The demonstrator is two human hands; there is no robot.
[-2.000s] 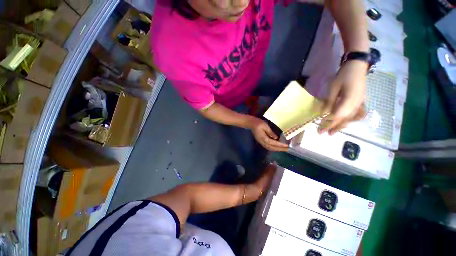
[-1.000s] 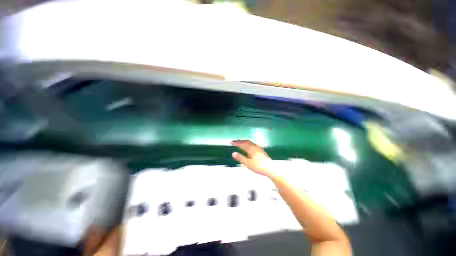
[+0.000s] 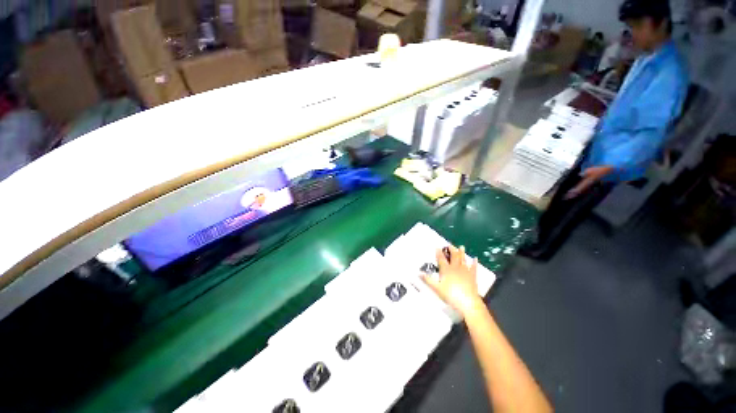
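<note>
A long row of white smartwatch boxes (image 3: pixel 370 318) runs from the bottom edge up to the middle right on the green bench. Black square watch pictures show along their tops. My right hand (image 3: pixel 456 278) lies on top of the boxes at the far right end of the row, fingers spread, beside a watch picture. It does not visibly lift a box. My left hand is out of the picture.
A raised white shelf (image 3: pixel 266 121) runs behind the bench (image 3: pixel 242 310). A lit monitor (image 3: pixel 214 216), blue item (image 3: pixel 351 177) and yellow-white item (image 3: pixel 432 179) lie beneath. A person in blue (image 3: pixel 641 113) stands right, near stacked boxes (image 3: pixel 557 133).
The view has swung from two people at the boxes to the bench and its far end, and is now sharper. My right hand has come from over the row's back edge onto its end.
</note>
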